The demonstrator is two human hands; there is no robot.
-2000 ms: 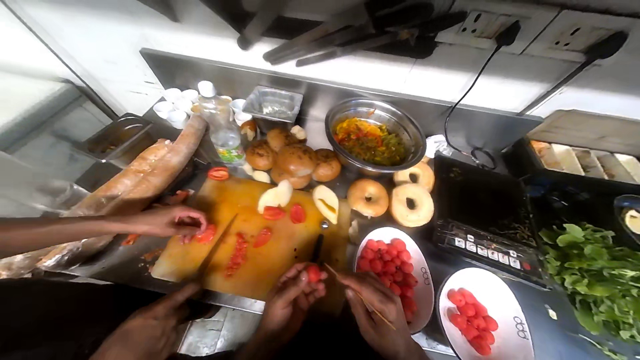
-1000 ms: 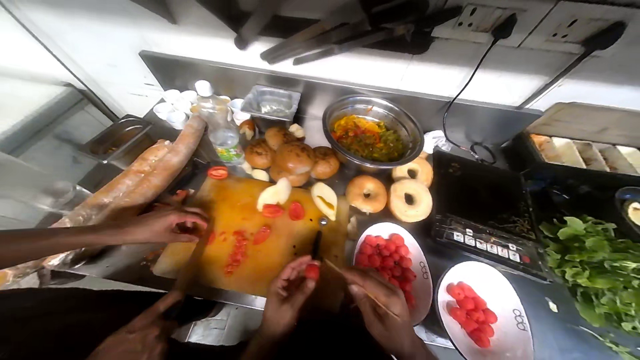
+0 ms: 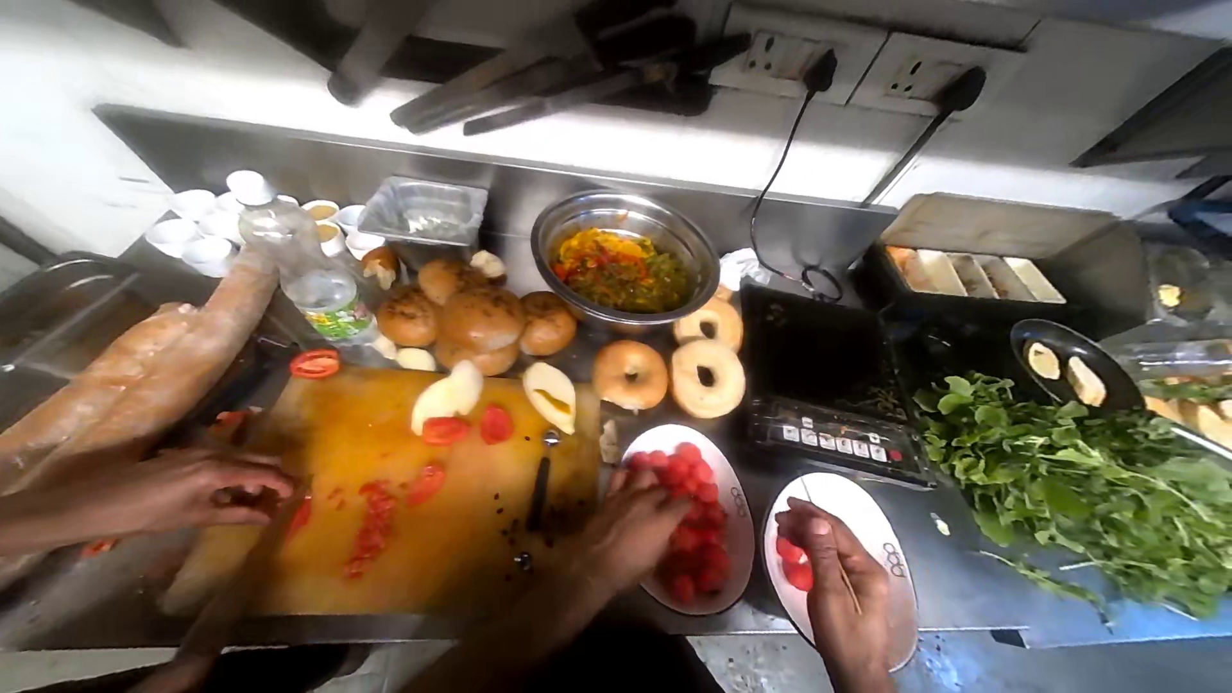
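My left hand (image 3: 640, 529) reaches into the left white oval dish (image 3: 739, 553), its fingertips among red fruit balls (image 3: 695, 500); whether it grips one is hidden. My right hand (image 3: 839, 573) pinches a thin wooden stick (image 3: 849, 585) above the right white oval dish (image 3: 900, 616), where more red balls lie partly covered. A double-ended melon baller (image 3: 541, 491) with a black handle rests on the yellow cutting board (image 3: 452, 587). On that board are tomato slices (image 3: 446, 430), chopped tomato (image 3: 373, 529) and pale cut pieces (image 3: 551, 395).
A co-worker's hand (image 3: 217, 489) is at the board's left side, beside a blurred knife (image 3: 241, 568). Behind the board stand buns (image 3: 481, 322), bagels (image 3: 707, 377) and a steel bowl (image 3: 626, 255) of chopped vegetables. An induction cooker (image 3: 833, 438) and leafy greens (image 3: 1068, 491) lie to the right.
My left hand has left the red ball it held over the board's edge and moved right into the left dish. My right hand has moved right, with the stick, over the right dish.
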